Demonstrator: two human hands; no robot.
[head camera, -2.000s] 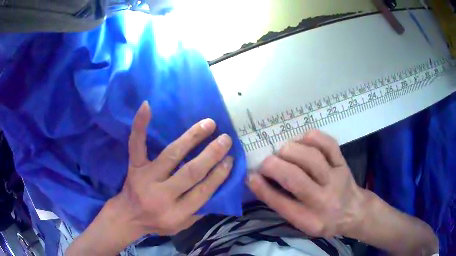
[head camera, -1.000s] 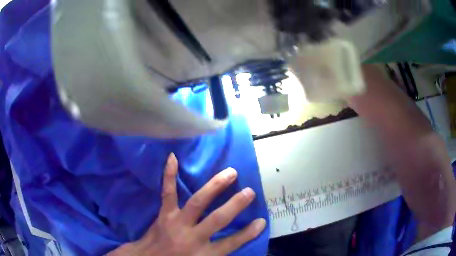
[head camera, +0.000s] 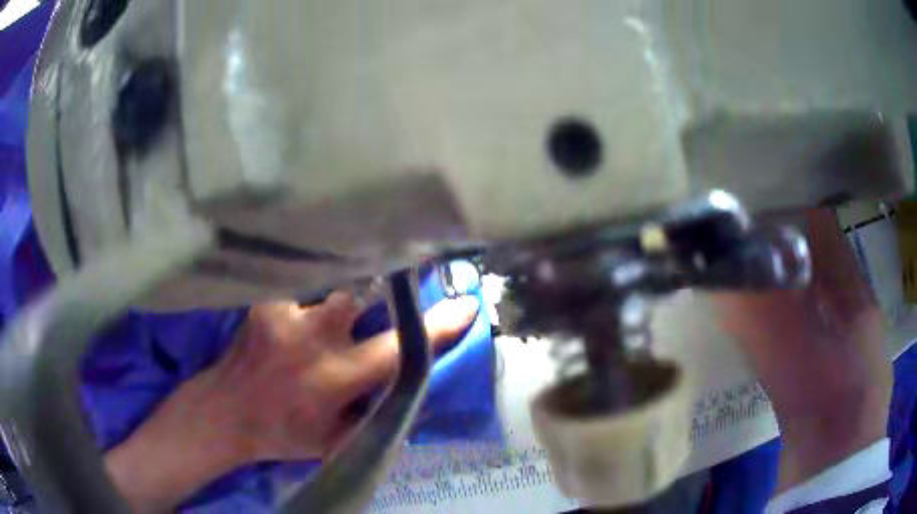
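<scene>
Blue shiny fabric (head camera: 457, 397) lies on the white table under the sewing machine head (head camera: 402, 110), which fills the upper view. My left hand (head camera: 302, 376) lies on the fabric, fingertips near the lit presser foot area; the curved metal guard (head camera: 407, 341) partly covers it. My right hand (head camera: 794, 341) is at the right; only the forearm and wrist area show, blurred, and the fingers are hidden behind the machine head. A cream cup-shaped knob (head camera: 613, 437) hangs from the tension assembly (head camera: 603, 301) in front.
A ruler strip (head camera: 729, 410) runs along the table's front edge. More blue fabric (head camera: 746, 477) hangs below the table at the right. A yellow object (head camera: 908, 236) is at the far right edge.
The machine head has come to cover much more of the view. My left hand and the blue fabric edge now appear nearer the needle area. My right hand has gone from the front edge to behind the head.
</scene>
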